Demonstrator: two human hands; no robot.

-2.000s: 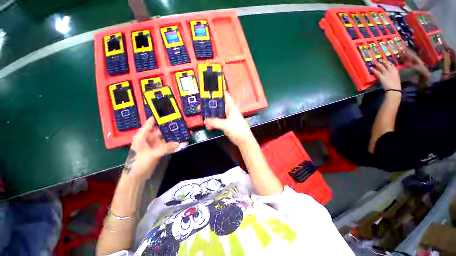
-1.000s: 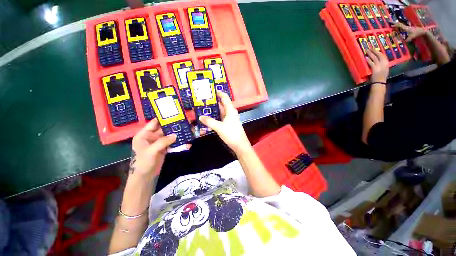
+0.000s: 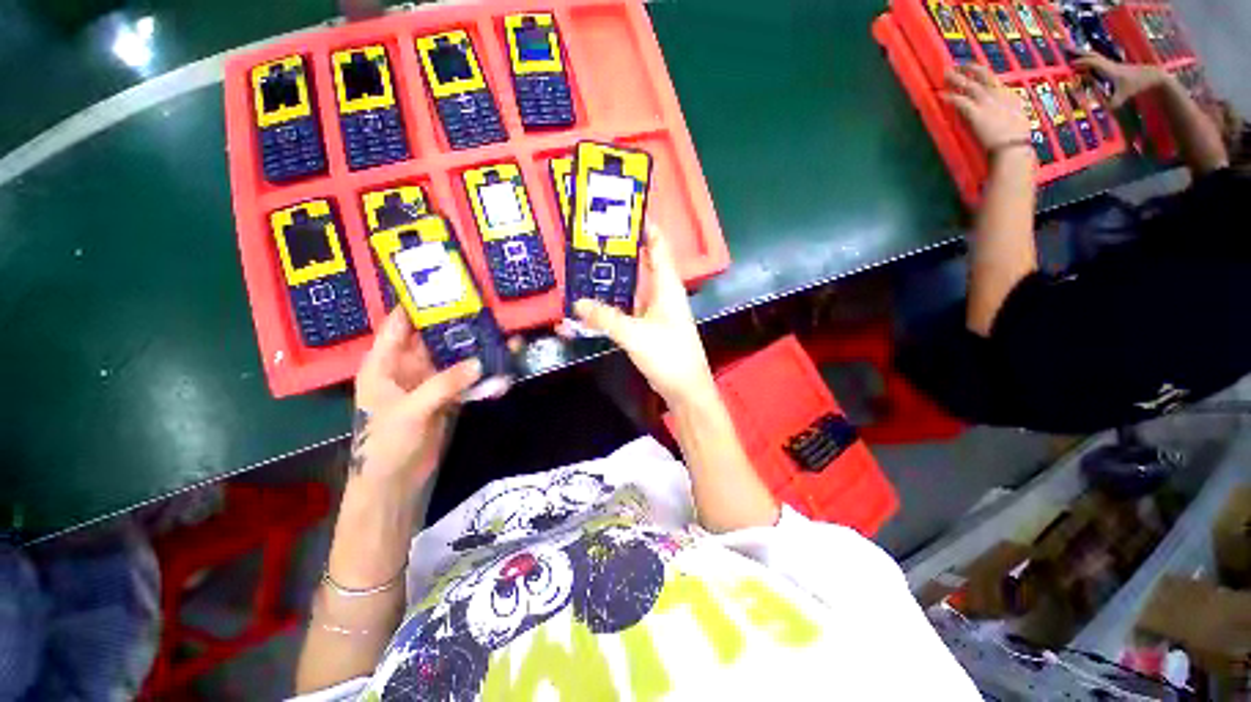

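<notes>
My left hand holds a keypad phone, tilted, its thumb at the lower keys. The phone's screen is white with a dark mark. My right hand holds a second keypad phone nearly upright, its thumb at the bottom; its screen is also white with a dark mark. Both phones are above the near edge of a red-orange phone tray. Phones lie in the tray's pockets, in two rows. One phone with a white screen lies between my hands. The held phones partly hide two others. The rightmost pockets are empty.
The tray lies on a green bench. At the right, a person in dark clothing reaches over another filled phone tray. A lower red box with a dark item is below the bench edge. Cartons are at the lower right.
The two held phones have moved apart, the right one up and to the right. Their screens now show a dark mark on white. The upper-row screens that were lit have darkened.
</notes>
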